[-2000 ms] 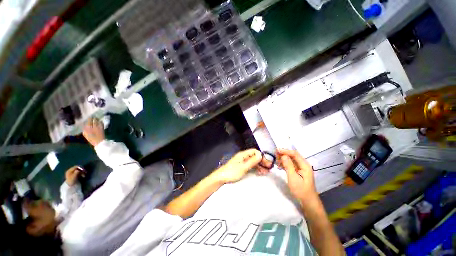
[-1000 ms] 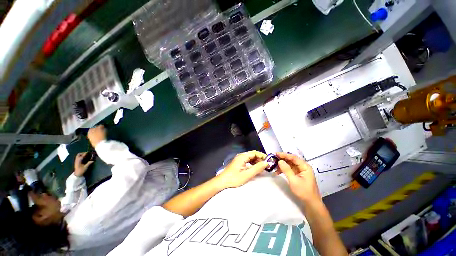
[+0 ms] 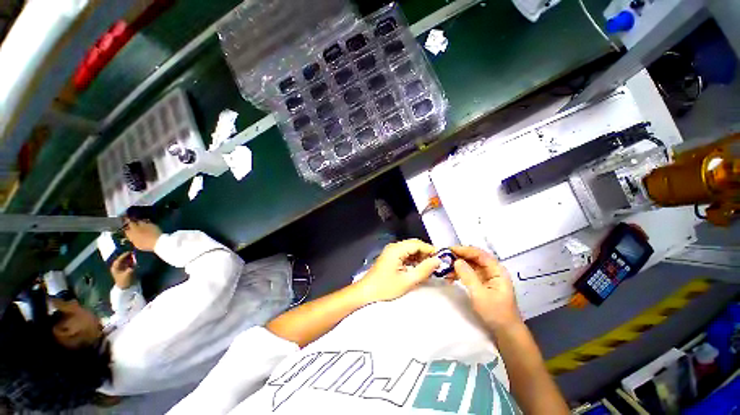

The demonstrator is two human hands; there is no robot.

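Note:
A small dark rounded-square watch case point(image 3: 444, 263) is held between both hands in front of my body, beside the front edge of the white machine bed. My left hand point(image 3: 399, 270) grips its left side with thumb and fingers. My right hand point(image 3: 485, 282) grips its right side. The fingers cover part of the case, and a pale area shows in its middle. Whether a second part is in it, I cannot tell.
A clear blister tray point(image 3: 357, 97) with dark parts lies on the green bench. The white machine bed point(image 3: 479, 212) holds a cable chain point(image 3: 568, 162), a pale fixture point(image 3: 604, 194) and a teach pendant point(image 3: 614, 265). An orange-gold dispensing head point(image 3: 690, 182) is right. A neighbouring worker point(image 3: 187, 312) sits left, near a white tray point(image 3: 150, 150).
Compared with two seconds ago, both hands have closed in around the case, and its open ring shape is more covered. The neighbouring worker's hands have moved away from the white tray.

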